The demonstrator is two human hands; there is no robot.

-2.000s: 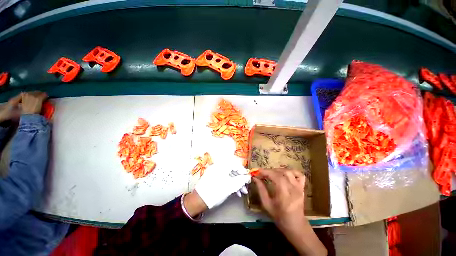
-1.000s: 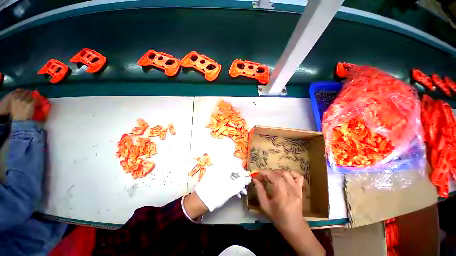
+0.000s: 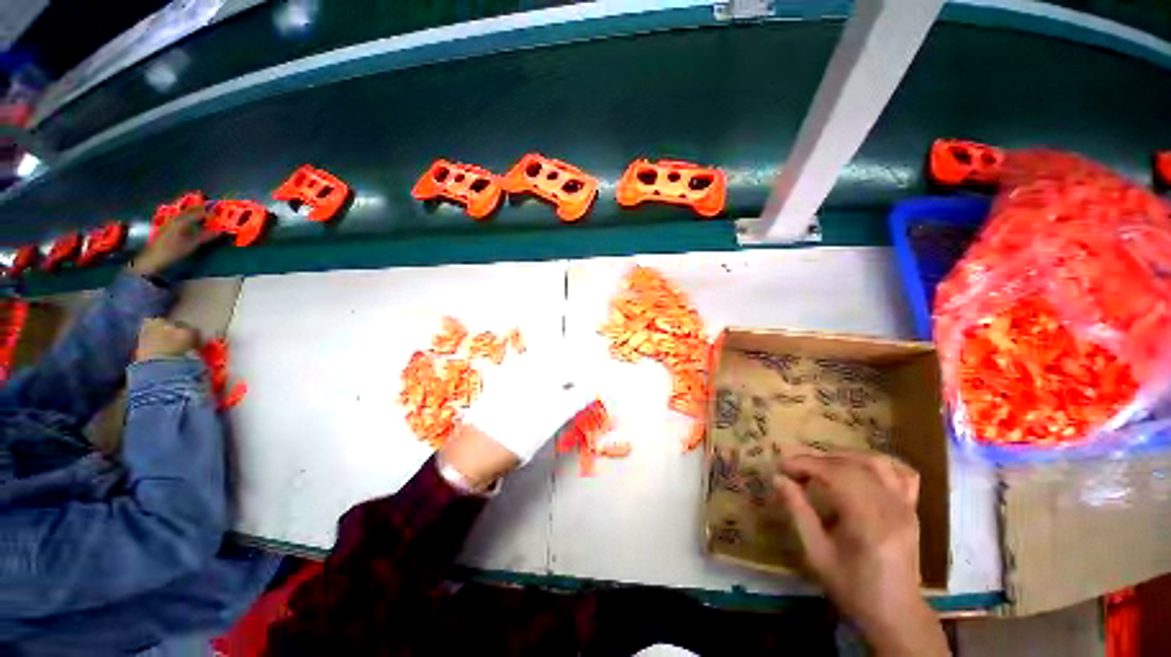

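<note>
My left hand, in a white glove, is over the white bench between piles of small orange pieces. The glove is overexposed, so its fingers and anything in them cannot be made out. The left pile is partly beside the glove, the right pile lies beyond it, and a few pieces lie close to its fingers. My bare right hand is over the open cardboard box, fingers curled, thumb and forefinger close together. I cannot tell whether they hold anything. Small dark metal parts are scattered in the box.
Orange controller shells lie along the green belt, behind a pale upright. At right, a clear bag of orange pieces sits on a blue basket. At left, a person in denim sleeves reaches to a shell.
My hands have come apart: the left has moved left over the bench, the right is over the box. The view has shifted left. The other person's hand is now at the belt.
</note>
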